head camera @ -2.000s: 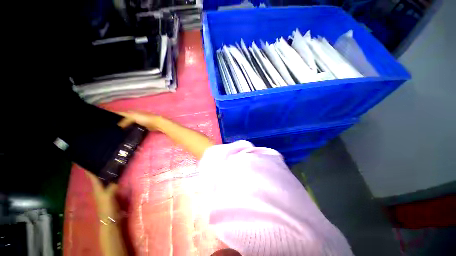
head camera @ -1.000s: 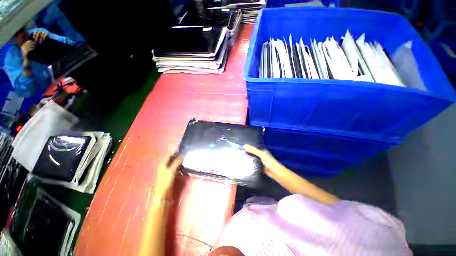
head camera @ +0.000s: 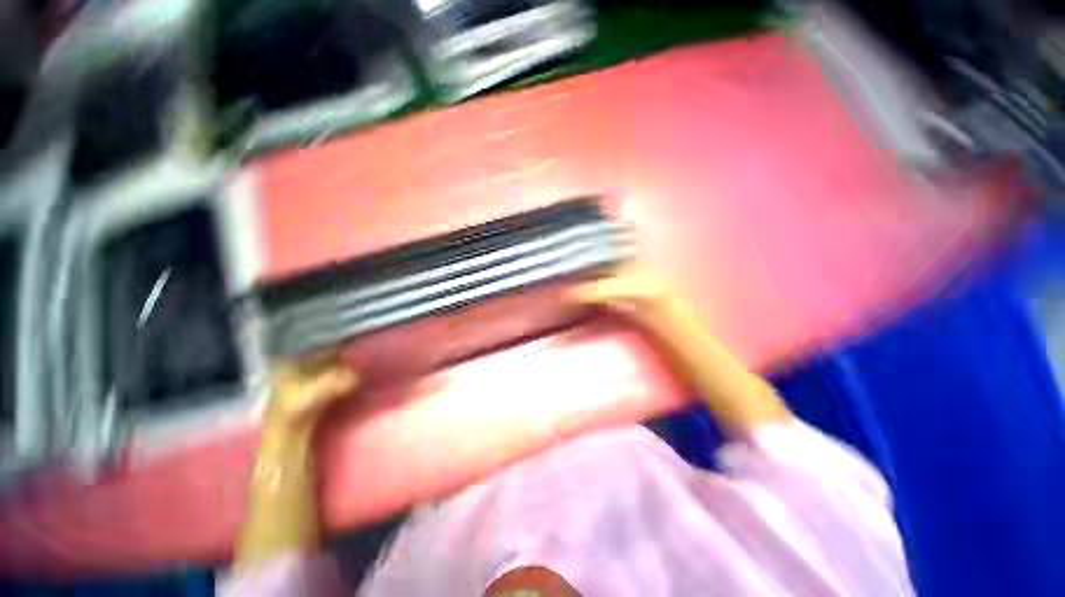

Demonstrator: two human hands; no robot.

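A stack of several bare tablets (head camera: 450,268), blurred by motion, shows its dark and silver edges above the red table (head camera: 491,152). My left hand (head camera: 310,391) is at the stack's near left end, and my right hand (head camera: 619,294) is at its near right end. Both hands hold the stack between them. The fingers are too blurred to tell apart.
Dark tablets with white edges (head camera: 175,309) lie at the left, close to the stack's left end. More dark slabs with white edges lie on the dark green surface beyond the table. A blue container (head camera: 975,408) stands at the right.
The view has turned, so the blue bin now shows only in part at the right. The held tablets, seen from their broad face before, now show their layered edges. Both hands stay on them.
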